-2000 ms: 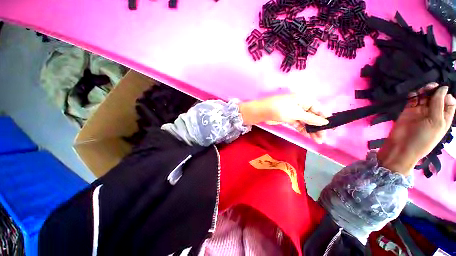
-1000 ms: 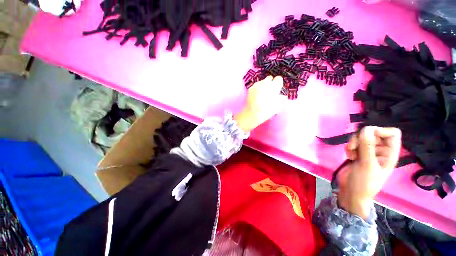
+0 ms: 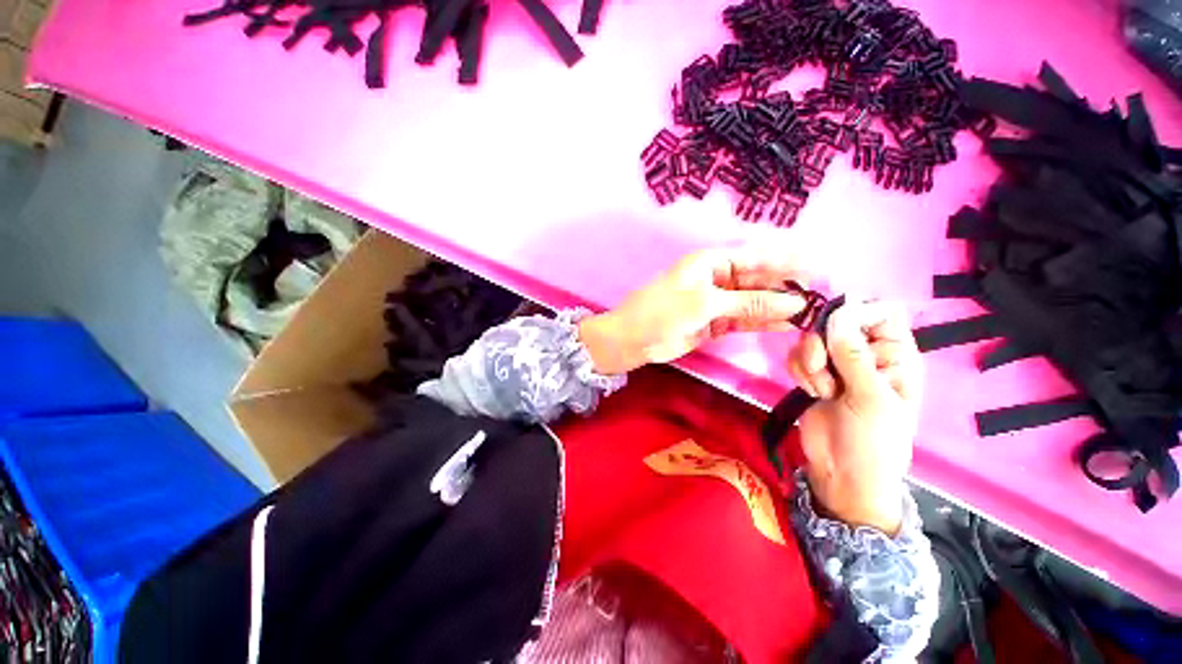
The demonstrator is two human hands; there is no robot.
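Observation:
My left hand [image 3: 694,309] holds a small black buckle [image 3: 809,308] at its fingertips, above the near edge of the pink table. My right hand [image 3: 858,376] is beside it, touching fingertips nearly together. It grips a black webbing strip [image 3: 783,418], whose end is at the buckle and whose tail hangs below the hand. Whether the strip end is through the buckle slot cannot be told. A pile of black buckles [image 3: 830,104] lies beyond my hands. A heap of black webbing strips [image 3: 1082,247] lies to the right.
A second heap of black strips [image 3: 447,29] is at the table's far left. A cardboard box [image 3: 301,357] with black pieces stands below the table edge [image 3: 428,247]. A whitish sack [image 3: 214,247] and blue seats [image 3: 143,493] are at left. A round black loop [image 3: 1111,462] lies right.
My left hand has moved from the buckle pile back towards me with a buckle. My right hand has moved left with a strip, and the two hands now meet.

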